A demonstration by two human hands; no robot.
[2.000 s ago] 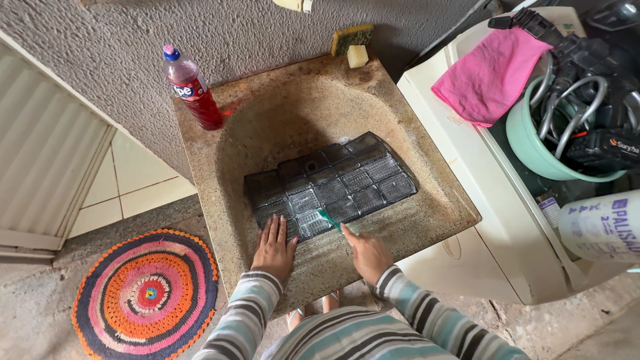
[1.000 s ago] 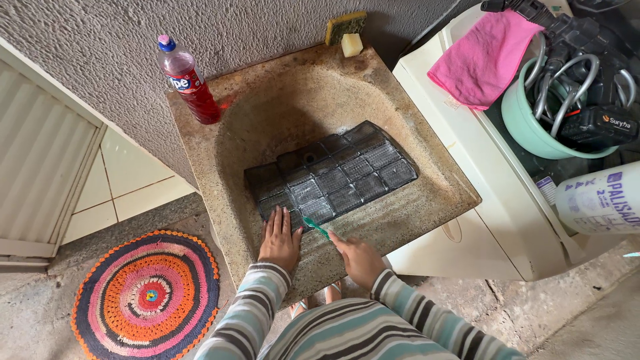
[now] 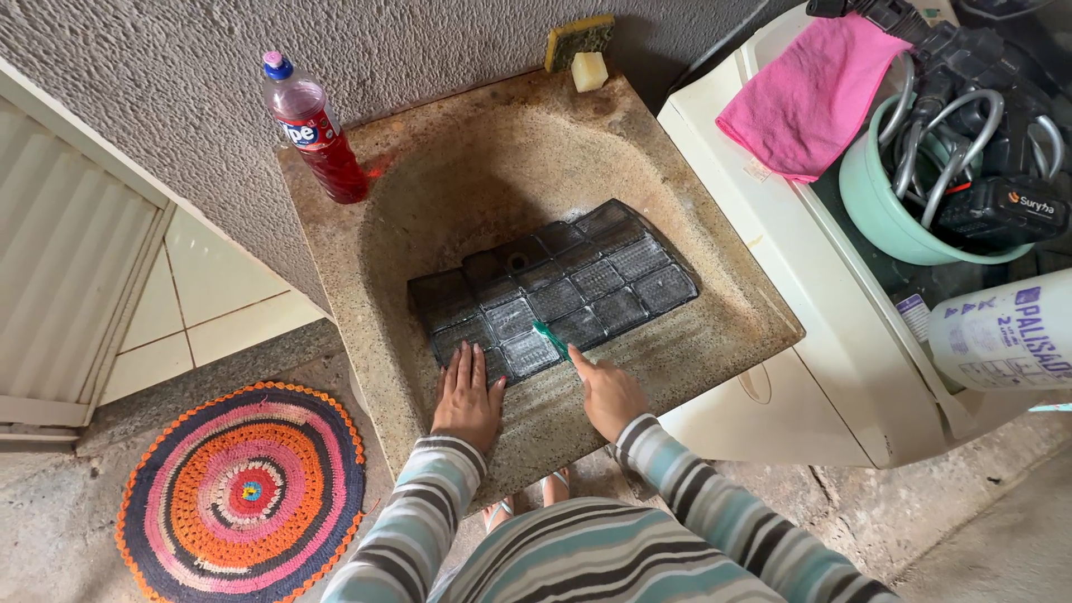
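Observation:
A dark plastic mesh panel [image 3: 578, 280], divided into squares and wet, lies aslant in a stone sink basin [image 3: 469, 159]. My left hand [image 3: 469, 402] rests with spread fingers on the panel's lower left edge. In my right hand [image 3: 610, 392] is a green brush [image 3: 549, 339], its bristle end touching the panel's front squares, where whitish foam shows. A bottle of red liquid [image 3: 316, 130] stands on the sink's back left corner. At the back right, a sponge [image 3: 579, 42] leans against the wall behind a pale block of soap [image 3: 590, 72].
To the right, a white washing machine [image 3: 729, 201] bears a pink cloth [image 3: 812, 96], a mint-green basin [image 3: 863, 201] of black tools and hoses, and a white plastic container [image 3: 1005, 335]. A round crocheted rug [image 3: 251, 490] lies on the floor at left.
The brush in my right hand has shifted over the panel's front squares, from nearer the front edge a second ago. My left hand stays at the panel's lower left.

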